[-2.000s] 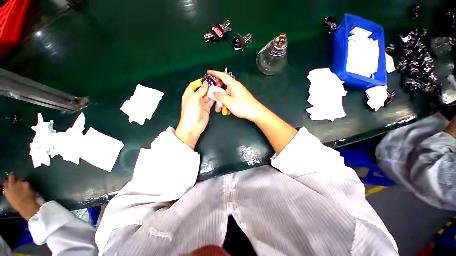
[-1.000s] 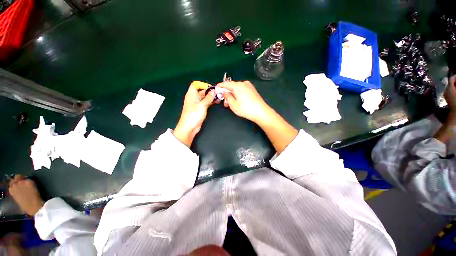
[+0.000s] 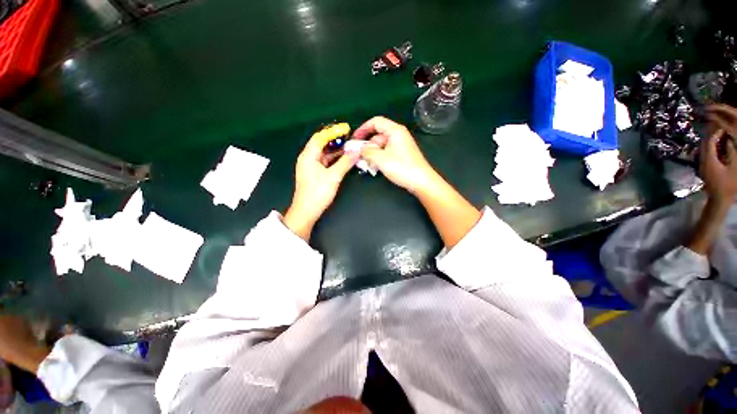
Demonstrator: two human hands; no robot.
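My left hand point(image 3: 316, 174), with a yellow finger cot point(image 3: 339, 130) on a fingertip, holds a small dark glossy part point(image 3: 335, 144) between its fingers. My right hand point(image 3: 397, 154) pinches a small white wiping cloth point(image 3: 365, 167) close against my left fingertips. The two hands meet over the green bench in front of me. Much of the part is hidden by the fingers.
A clear cone-shaped bottle point(image 3: 437, 111) stands beyond my right hand, beside two dark parts point(image 3: 393, 59). White wipes point(image 3: 523, 166) and a blue bin point(image 3: 575, 146) lie right, near a dark heap point(image 3: 664, 111). More wipes point(image 3: 235, 176) lie left. Other people's hands are at both sides.
The two dark parts on the bench have shifted right in view, towards the bottle. My left yellow fingertip has lifted and turned. The neighbour's hand at right has come into view near the heap.
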